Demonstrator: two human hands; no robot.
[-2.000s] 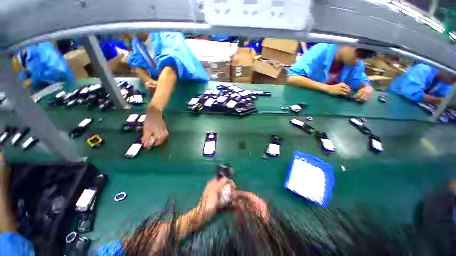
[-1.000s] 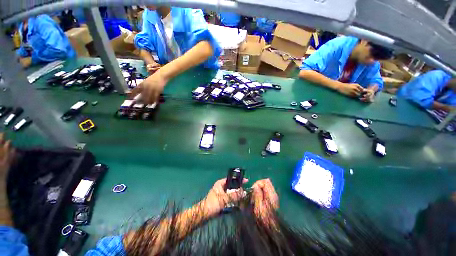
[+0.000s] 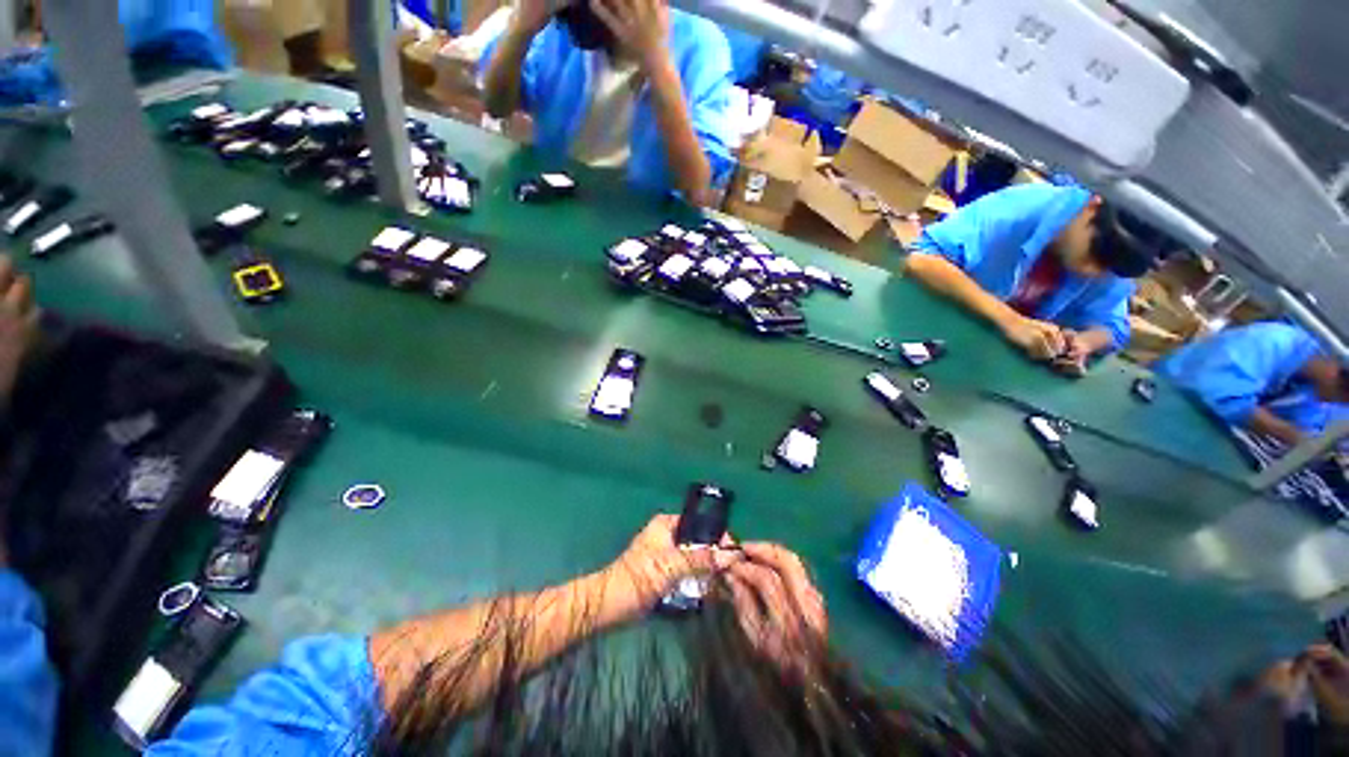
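Observation:
A small black phone body (image 3: 704,515) is upright in my left hand (image 3: 654,562), low in the middle of the view, with a pale patch at its lower end. My right hand (image 3: 775,595) is against the phone's right side, its fingertips together at the phone's middle. Whether a small part is pinched there is too small to tell. Hair in front of the camera covers part of my right hand. A blue tray (image 3: 969,629) filled with small white parts lies to the right of my hands.
Black phones with white patches (image 3: 617,388) lie spaced on the green belt, with a phone pile (image 3: 721,271) beyond. A black bin (image 3: 111,488), phone parts (image 3: 252,481) and an oval ring (image 3: 363,497) are left. People in blue smocks (image 3: 1021,255) sit opposite. Grey posts (image 3: 382,111) cross the view.
The view has tilted and turned. My right fingers have moved in against the phone. The person opposite has let go of the grouped phones and raised both hands to their head.

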